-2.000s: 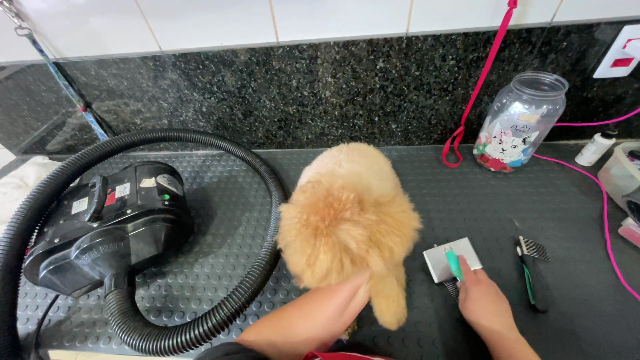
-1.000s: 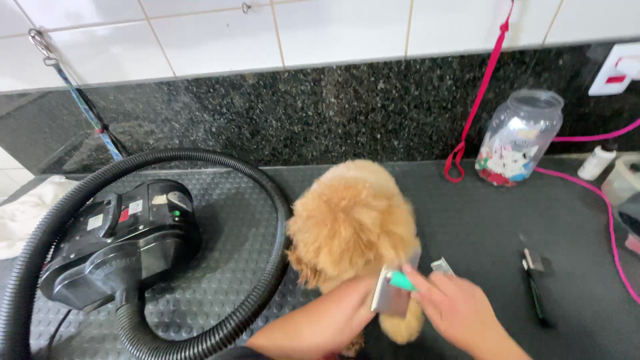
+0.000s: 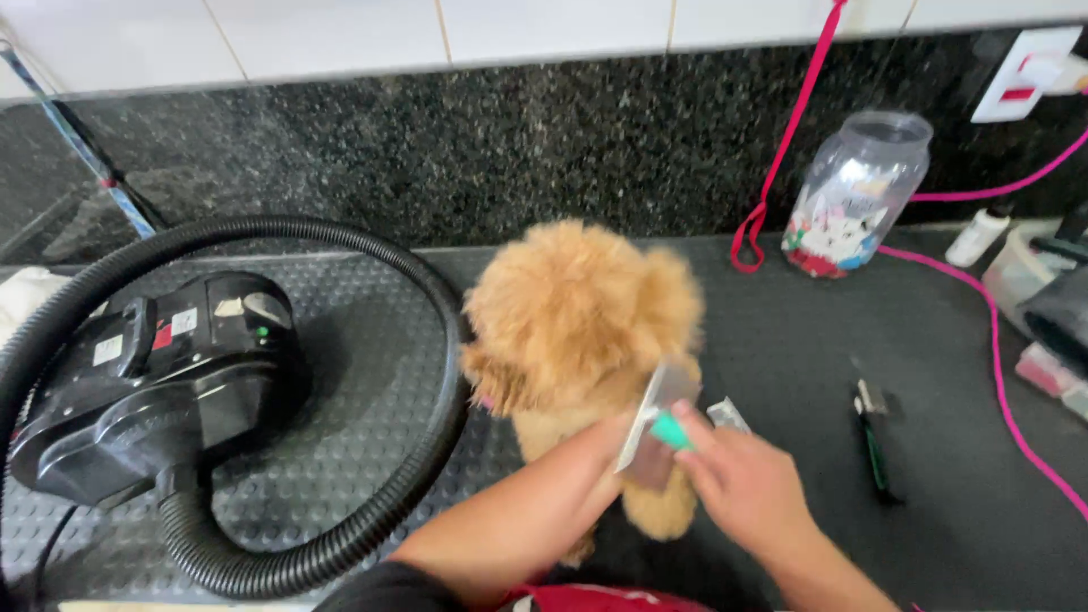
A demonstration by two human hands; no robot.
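A small dog with fluffy apricot fur (image 3: pixel 578 310) is on the black rubber-topped table, facing me. My right hand (image 3: pixel 744 476) grips a slicker brush (image 3: pixel 659 425) by its green and metal part, with the blurred brush head against the fur of the dog's front. My left hand (image 3: pixel 616 446) reaches to the dog's chest and front leg, its fingers largely hidden behind the brush. Just beyond my right hand, a small silvery-white item (image 3: pixel 728 415) lies on the table, partly covered.
A black pet dryer (image 3: pixel 161 374) with a coiled hose (image 3: pixel 442 340) stands left. To the right are a trimming tool (image 3: pixel 874 442), a clear plastic jar (image 3: pixel 858 195), a pink cord (image 3: pixel 994 323), a white bottle (image 3: pixel 977 238) and a plastic container (image 3: pixel 1016 272). A red strap (image 3: pixel 790 127) hangs behind.
My right hand has lifted the brush from the table at the right and brought it to the dog's front. The dog's head has come up and now faces me.
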